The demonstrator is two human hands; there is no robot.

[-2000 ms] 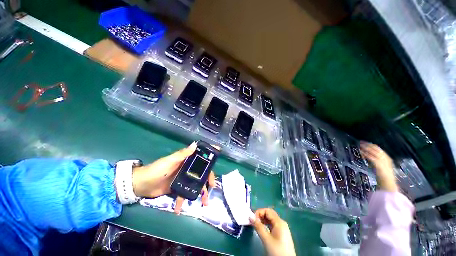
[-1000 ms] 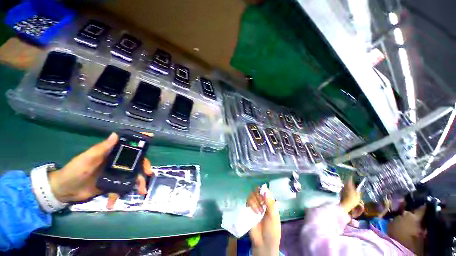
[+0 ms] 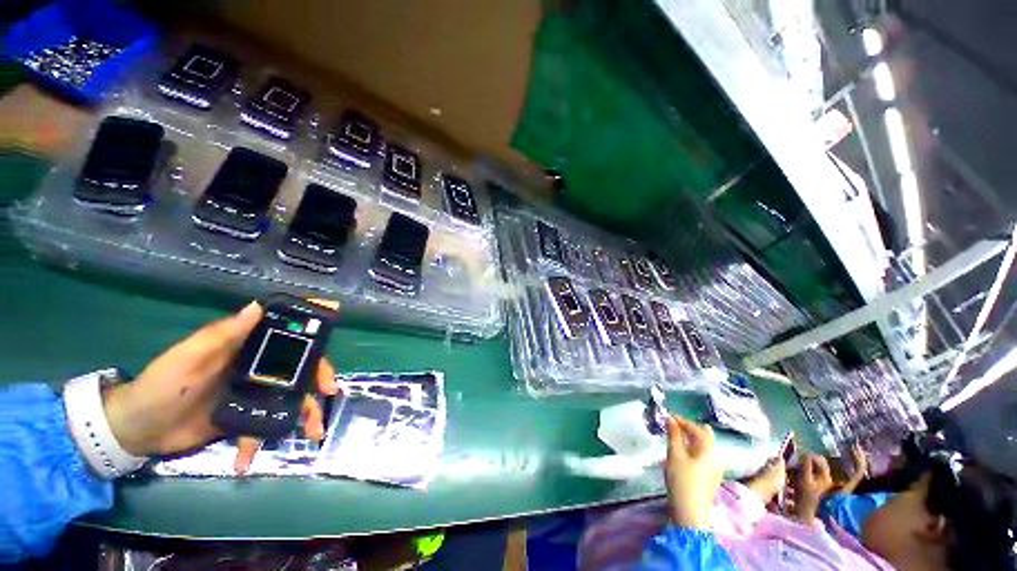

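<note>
My left hand (image 3: 184, 385), with a white wristband, holds a black handheld device (image 3: 273, 363). The device faces up, with a pale rectangular outline around its screen and a green patch above it. A white and silvery carrier sheet (image 3: 385, 429) with black panel shapes lies at the bench edge, partly under this hand. My right hand (image 3: 694, 463) is at the right, its fingertips close together beside a white sheet (image 3: 630, 429) on the bench. Whether the fingers touch or hold anything is unclear.
A clear tray (image 3: 67, 240) with two rows of devices lies behind my left hand. Another loaded tray (image 3: 558, 374) is to its right. A blue bin (image 3: 123, 61) of tiny parts is at the upper left. Coworkers (image 3: 769, 530) sit at the lower right.
The view has swung right. My right hand has moved right, and the white wipe it held a second ago no longer shows clearly in it. My left hand still holds the device.
</note>
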